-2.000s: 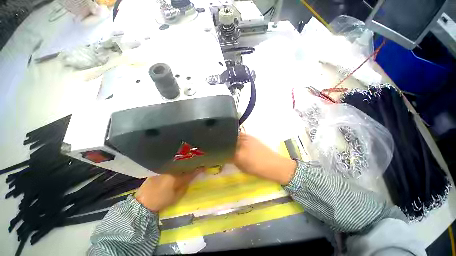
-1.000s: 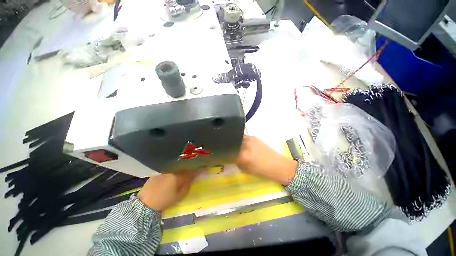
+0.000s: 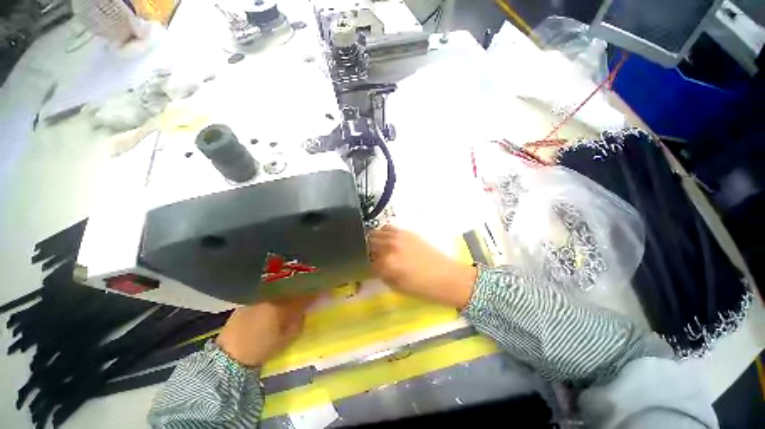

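The white sewing machine with a dark grey head cover (image 3: pixel 252 235) and red logo stands in front of me. My left hand (image 3: pixel 262 327) is at the lower left of the cover, its fingertips hidden under it. My right hand (image 3: pixel 413 266) is at the cover's right edge, fingers bent in beside the machine head; what its fingertips touch is hidden. Both hands are over the work plate with yellow tape guides (image 3: pixel 369 323). I cannot see a strap or hook in either hand.
Loose black straps (image 3: pixel 92 343) fan out left of the machine. A clear bag of silver hooks (image 3: pixel 575 239) lies to the right, with red cord (image 3: pixel 545 142) above it. A hook-ended strap bundle (image 3: pixel 671 243) lies at far right. A screen (image 3: pixel 658 25) stands upper right.
The view has shifted, so the machine head appears further left. My right hand shows a little further left in the picture, and my left hand slightly lower. Both stay by the head.
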